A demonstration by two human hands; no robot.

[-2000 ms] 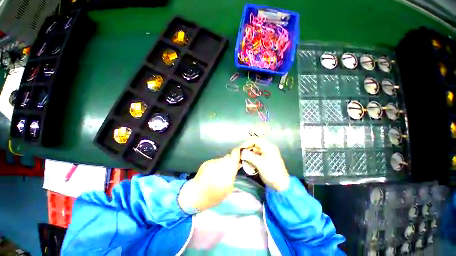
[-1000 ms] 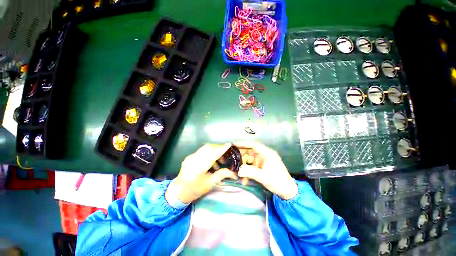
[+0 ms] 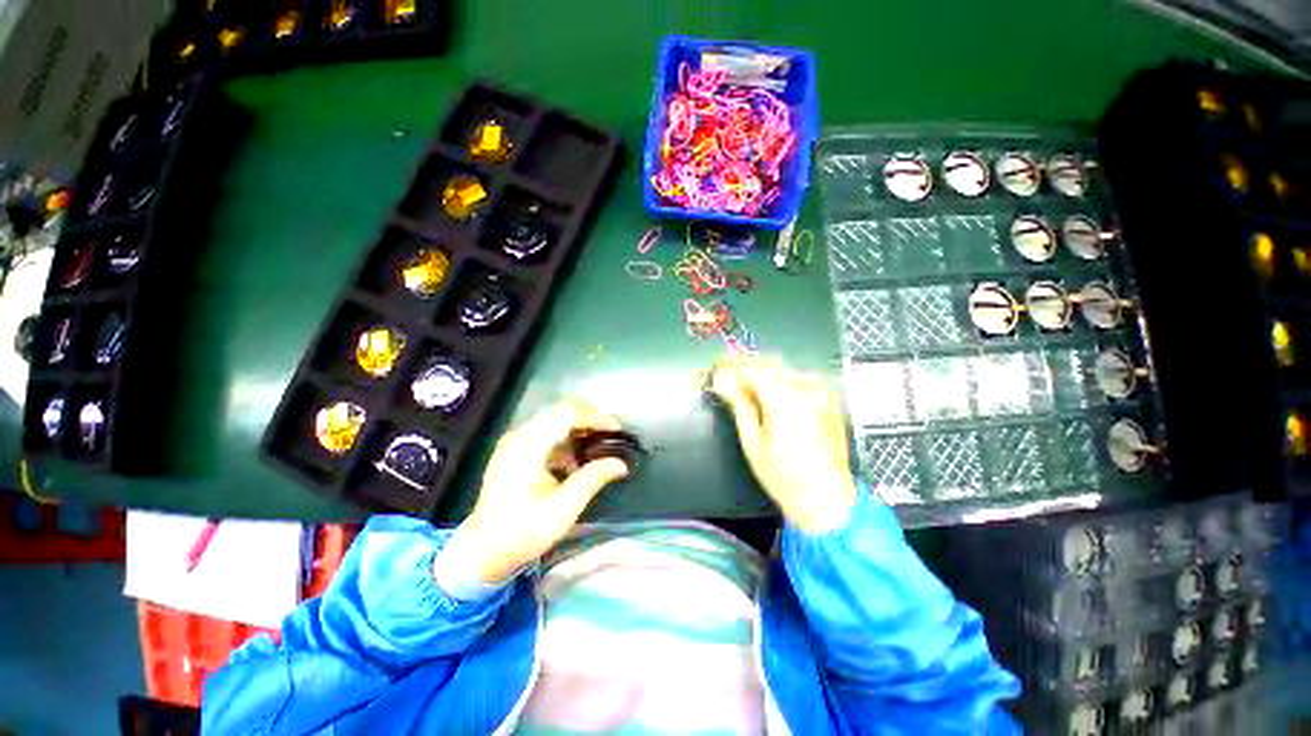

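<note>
My left hand (image 3: pixel 525 482) holds a dark round housing (image 3: pixel 594 450) between thumb and fingers, low over the front of the green mat. My right hand (image 3: pixel 776 424) is away from the housing, fingertips down at a small dark thing (image 3: pixel 710 380) on the mat; whether it is gripped I cannot tell. Several coloured loops (image 3: pixel 702 273) lie loose on the mat beyond my right hand. A black foam tray (image 3: pixel 417 309) at the left holds a row of amber-centred housings and a row of dark worked units; its upper right pocket is empty.
A blue bin (image 3: pixel 656 200) of pink-red loops stands at the back centre. A clear blister tray (image 3: pixel 927 237) with silver discs lies right. Black trays stand far left (image 3: pixel 163 302), back left and far right (image 3: pixel 1193 288). Stacked clear trays (image 3: pixel 1038 575) stand lower right; white paper (image 3: pixel 259 554) lies lower left.
My hands were together around the unit and have moved apart. My left hand has moved left with the dark housing; my right hand has reached forward to the mat.
</note>
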